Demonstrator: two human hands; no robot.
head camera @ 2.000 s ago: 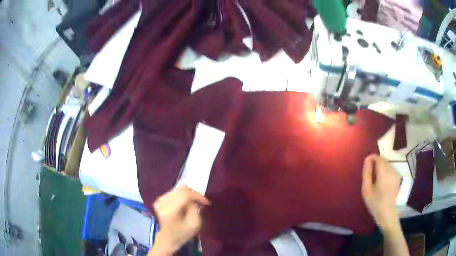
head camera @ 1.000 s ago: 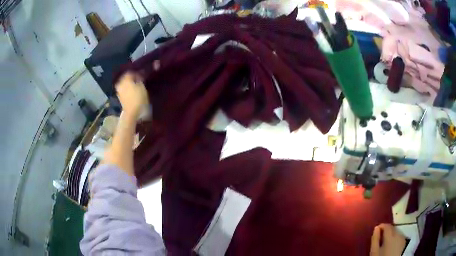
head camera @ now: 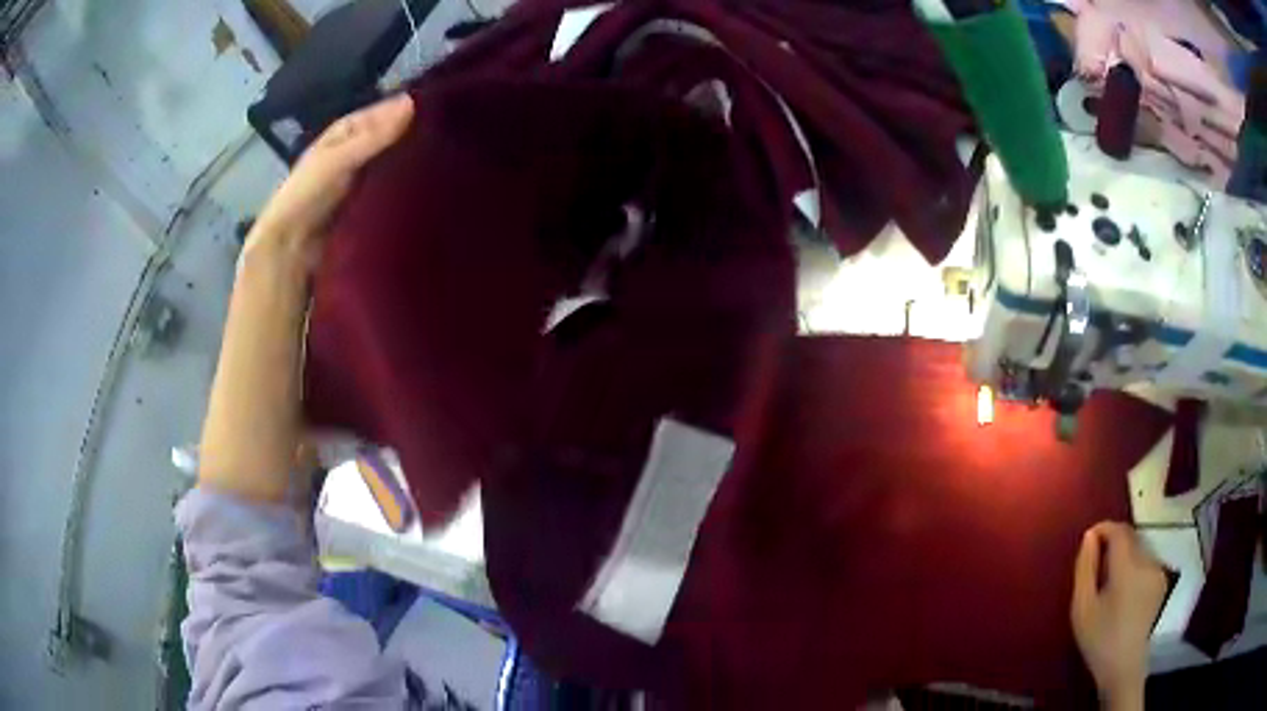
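Observation:
My left hand [head camera: 327, 174] is raised at the upper left and grips the edge of a large maroon panel [head camera: 459, 264], lifting it in front of me. Its fingertips are partly hidden at the cloth. Another part of the maroon cloth [head camera: 875, 542] lies flat on the machine table, reaching under the lit needle area. A white interlining strip [head camera: 660, 535] lies slanted on the maroon cloth. My right hand [head camera: 1119, 590] is curled at the right edge of the cloth; whether it pinches anything cannot be told. The white sewing machine head [head camera: 1139, 292] stands at the right with its lamp glowing.
A heap of maroon panels [head camera: 862, 125] lies behind. A green holder [head camera: 1007, 111] and a maroon thread spool [head camera: 1117, 111] stand by the machine. Narrow maroon pieces [head camera: 1226, 576] lie at the far right. A black box [head camera: 327, 84] is at the upper left, a blue basket [head camera: 514, 674] below.
My left hand first reached from the strip to the heap at the upper left, then raised a maroon panel towards me. My right hand stays at the cloth's right edge. The view has shifted.

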